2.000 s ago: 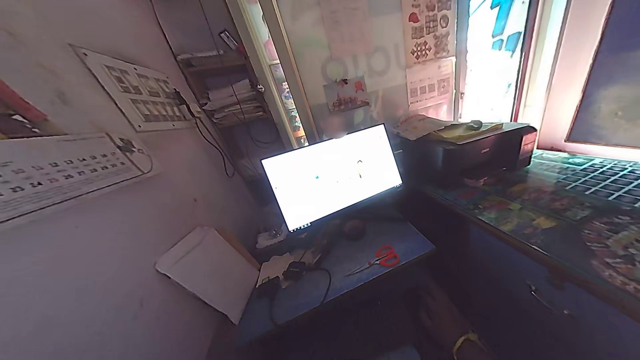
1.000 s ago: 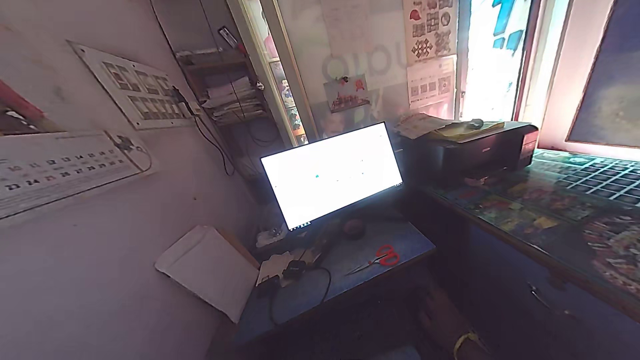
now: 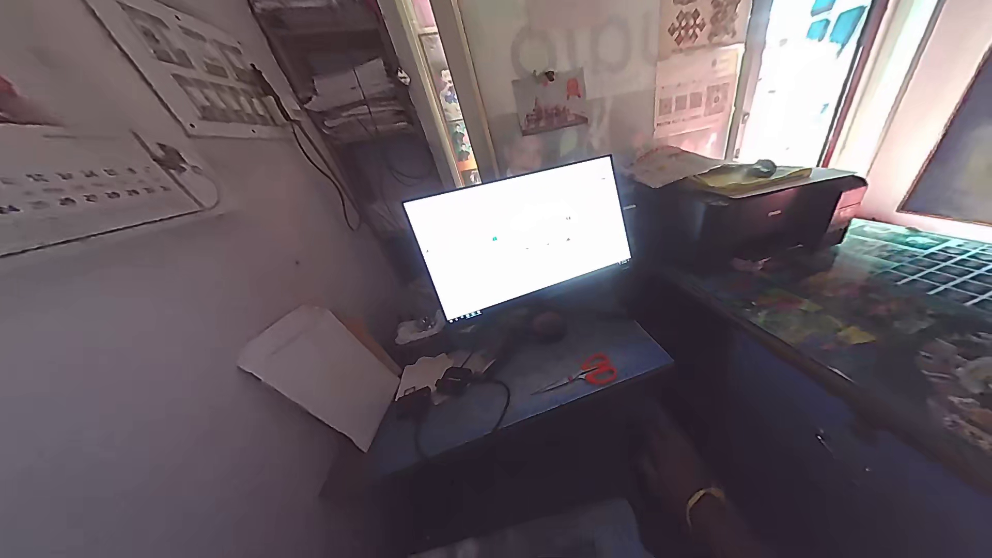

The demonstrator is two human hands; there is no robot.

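Note:
My right hand point(image 3: 668, 459), with a yellow band at the wrist, is low in the dark space below the desk's front edge; its fingers are too dim to make out, and whether it holds anything is hidden. Above it, red-handled scissors point(image 3: 598, 370) lie on the blue desk point(image 3: 535, 387), blades pointing left. A lit monitor point(image 3: 523, 236) stands tilted at the back, with a dark round object point(image 3: 548, 326) below it. Black plugs and a cable point(image 3: 453, 380) lie at the desk's left. My left hand is not in view.
A white envelope or folder point(image 3: 325, 372) leans against the left wall. Papers fill a shelf point(image 3: 360, 97). A black printer point(image 3: 767, 217) with papers on top stands on the glass-topped counter point(image 3: 837, 302) at the right. A dark counter side point(image 3: 790, 403) borders the right hand's space.

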